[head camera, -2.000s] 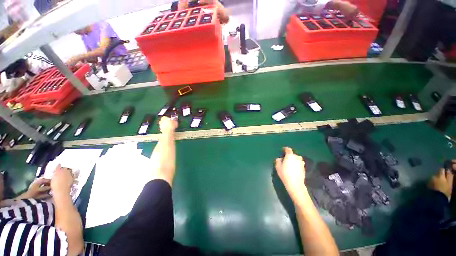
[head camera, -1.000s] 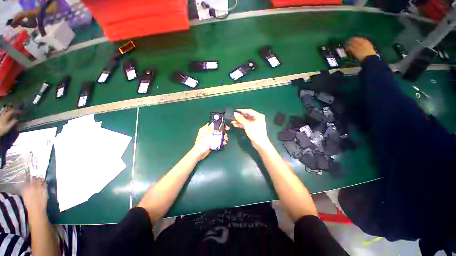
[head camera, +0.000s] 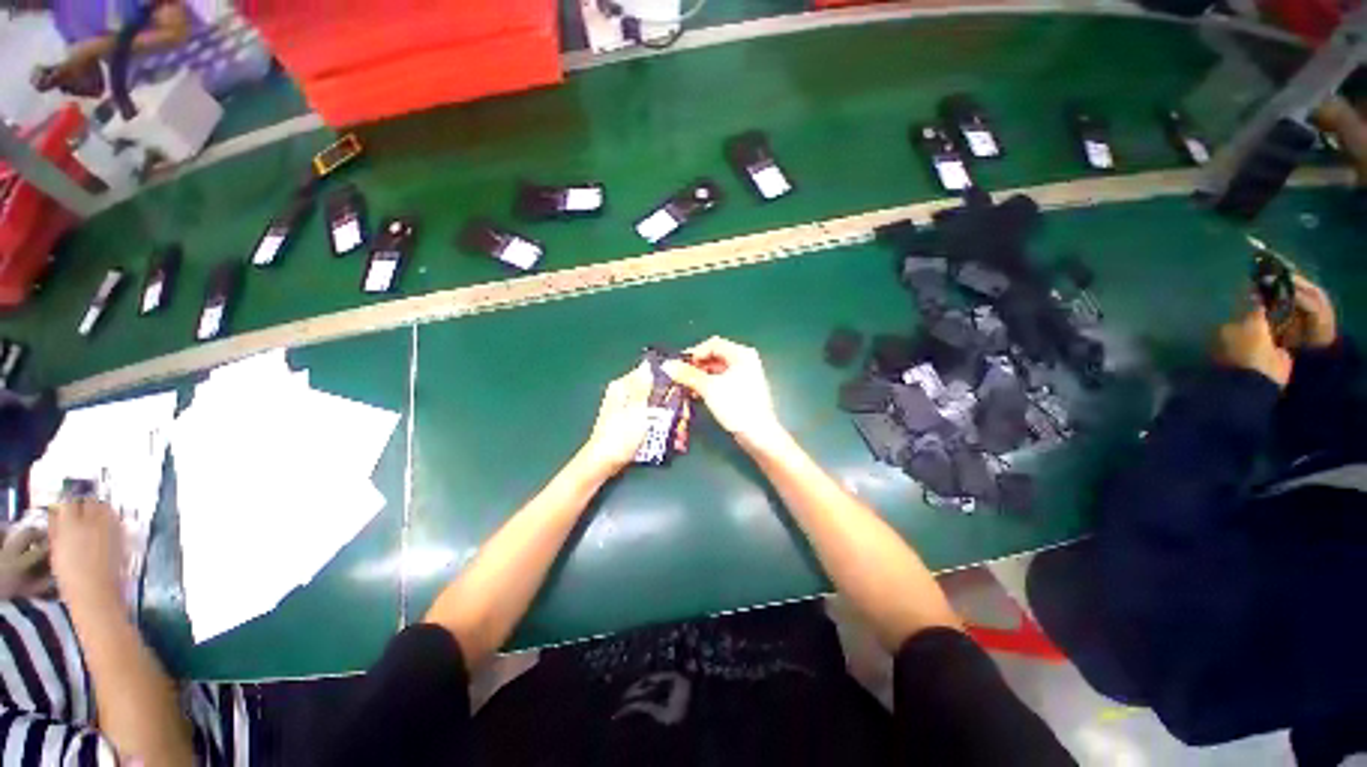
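Note:
My left hand (head camera: 618, 420) holds a black mobile phone (head camera: 655, 432) upright over the green bench, with its white label facing up. My right hand (head camera: 726, 387) is at the phone's upper end, its fingers touching it. A small dark piece shows between the right fingers and the phone; its outline is partly hidden, so I cannot tell how it sits. A loose pile of dark battery covers (head camera: 975, 375) lies on the bench to the right.
White paper sheets (head camera: 278, 487) lie left. Beyond the beige rail (head camera: 585, 277), several phones lie spaced on the green strip (head camera: 840, 113), with a red tray stack (head camera: 412, 60) behind. A striped-sleeved neighbour sits left; a dark-sleeved neighbour holds a phone (head camera: 1274, 292) at right.
My right hand has moved in from the right and now meets the phone. The right neighbour's arm has withdrawn from the strip. Phones on the strip have shifted left in view.

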